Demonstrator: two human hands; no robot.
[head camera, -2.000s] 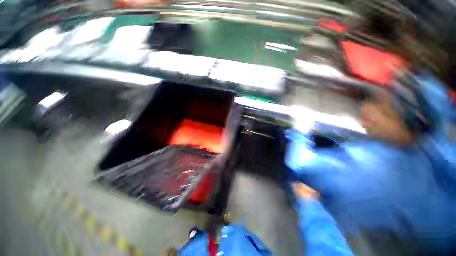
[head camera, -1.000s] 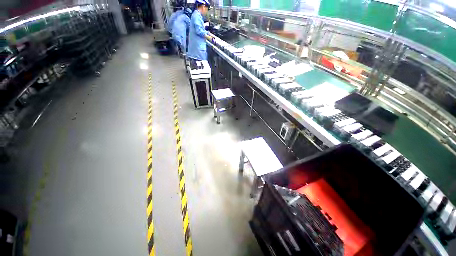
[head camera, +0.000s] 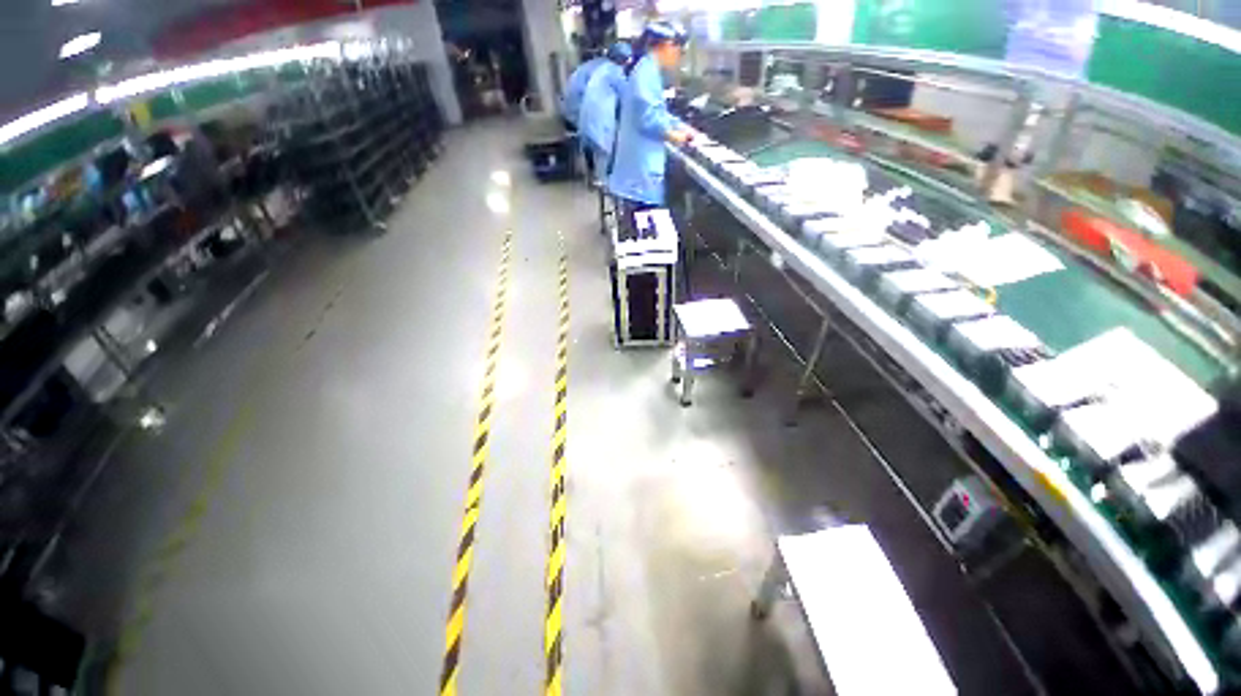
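Neither of my hands is in the picture. Nearest in front of me is a white-topped stool (head camera: 871, 615), cut off by the bottom edge. Along the right runs the assembly line with a pale metal rail (head camera: 939, 374). Rows of pale heatsinks (head camera: 994, 340) lie on it, on green boards. White sheet-like items (head camera: 1123, 388) lie on the green bench beyond them; their exact kind is too blurred to tell.
A smaller stool (head camera: 713, 321) and a silver and black flight-case style box (head camera: 642, 279) stand left of the line. A person in a blue smock (head camera: 640, 129) works beyond, with others behind. Yellow-black tape (head camera: 557, 476) marks the floor. Dark racks (head camera: 347, 150) stand far left.
The view has swung from the bench and a nearby blue smock to the aisle. The black tub with the red liner has left the picture. The stools and box now appear larger.
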